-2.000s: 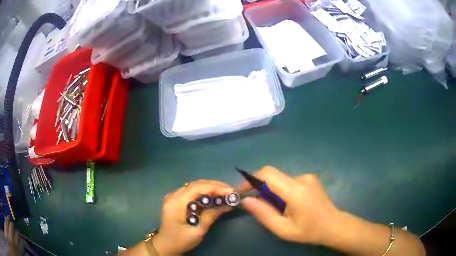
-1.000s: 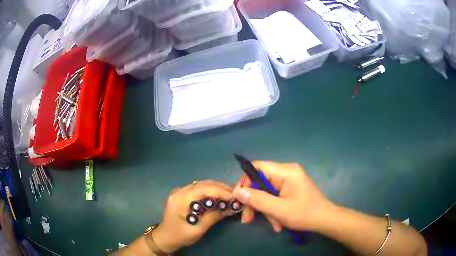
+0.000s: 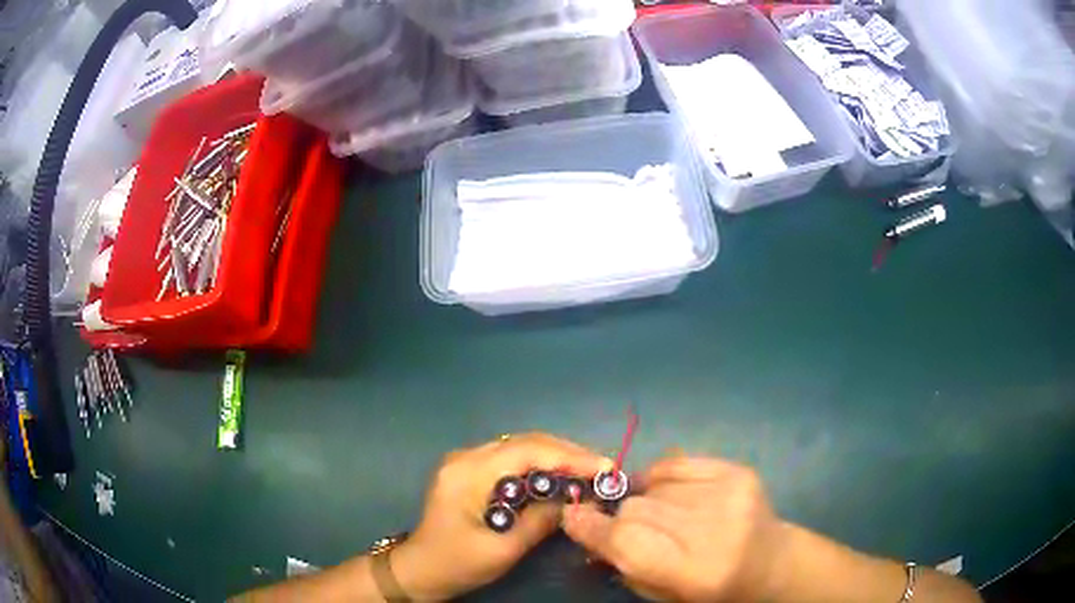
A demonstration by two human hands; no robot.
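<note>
My left hand (image 3: 472,507) is closed around several small cylindrical parts (image 3: 542,484), fanned in a curved row with their dark-rimmed round ends facing up. My right hand (image 3: 696,518) is at the right end of the row, its fingertips touching the parts. A red wire (image 3: 627,438) sticks up from the rightmost part. The pen-like tool does not show clearly; I cannot tell whether my right hand still holds it or grips a part.
A clear plastic box (image 3: 566,236) with white padding lies ahead. Nested red bins (image 3: 301,271) and a green-wrapped stick (image 3: 231,401) are left. Stacked boxes (image 3: 554,77) stand behind. Two loose parts (image 3: 916,222) lie right, near a bin of white packets (image 3: 872,94).
The dark blue pen-like tool no longer shows above my right hand. A red wire now stands up at the rightmost part. The view has shifted, so the bench things sit further right.
</note>
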